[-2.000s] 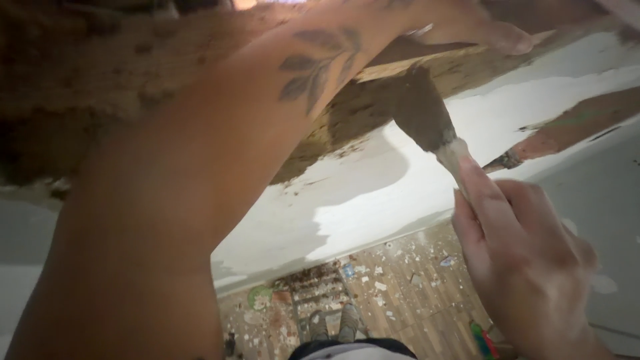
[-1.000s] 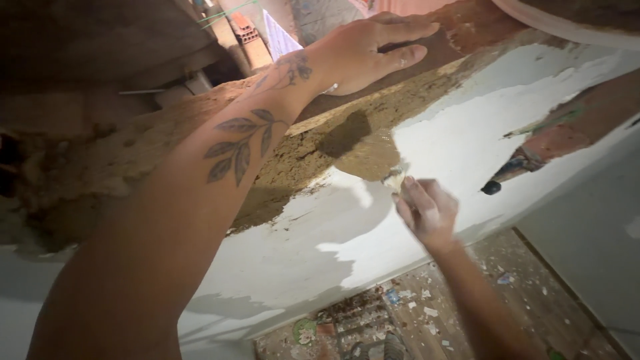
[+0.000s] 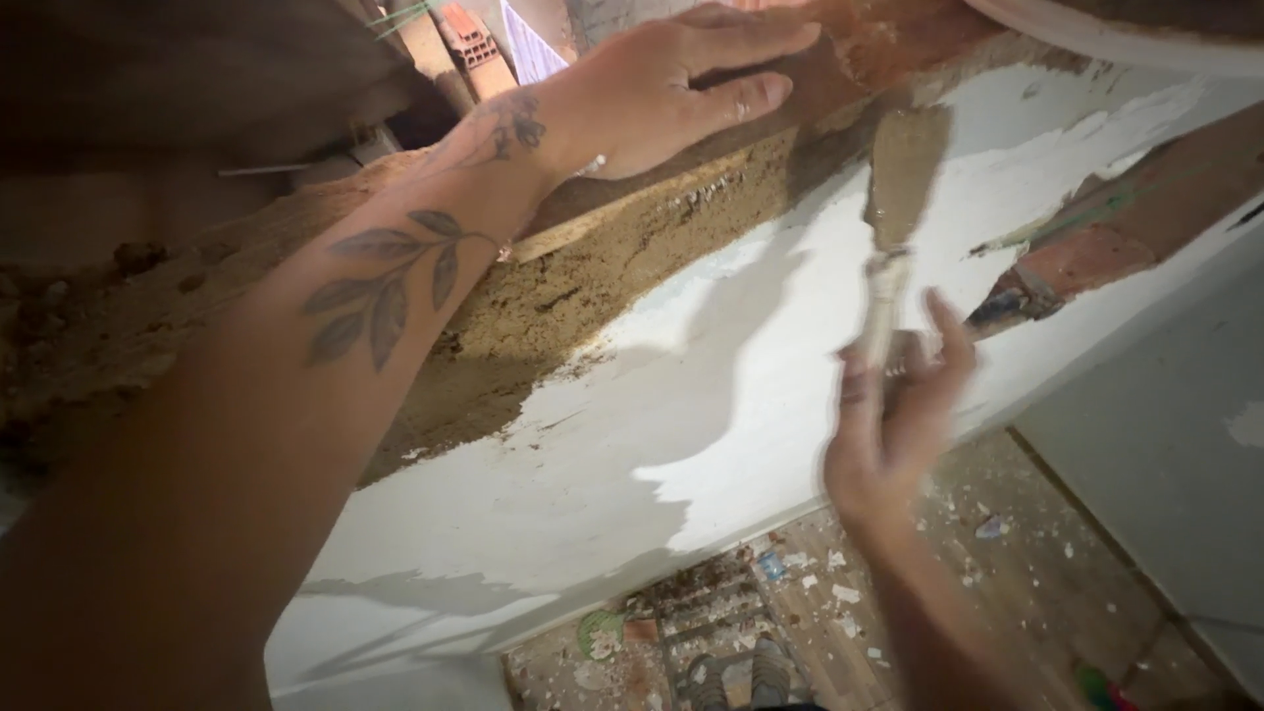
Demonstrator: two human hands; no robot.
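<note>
My right hand [image 3: 889, 405] grips the handle of a putty knife [image 3: 908, 178], its broad blade pointing up at the brown band near the wall's upper edge. Flat along the top of the wall lies my left hand [image 3: 681, 89], fingers spread and holding nothing, beside a wooden strip [image 3: 583, 222]. Below that strip, rough brown mortar [image 3: 592, 286] covers the upper part of the white wall [image 3: 592, 415]. Where the blade's tip touches is too blurred to tell.
A gap in the wall with exposed brick [image 3: 1086, 262] lies right of the knife. A pale curved rim [image 3: 1106, 44] crosses the upper right. Far below, debris is scattered on the floor [image 3: 839, 592]. A hollow brick [image 3: 469, 35] lies beyond the wall top.
The putty knife and my right hand have moved right along the wall from the mortar, where they were a second ago. My left hand still rests on the wall top.
</note>
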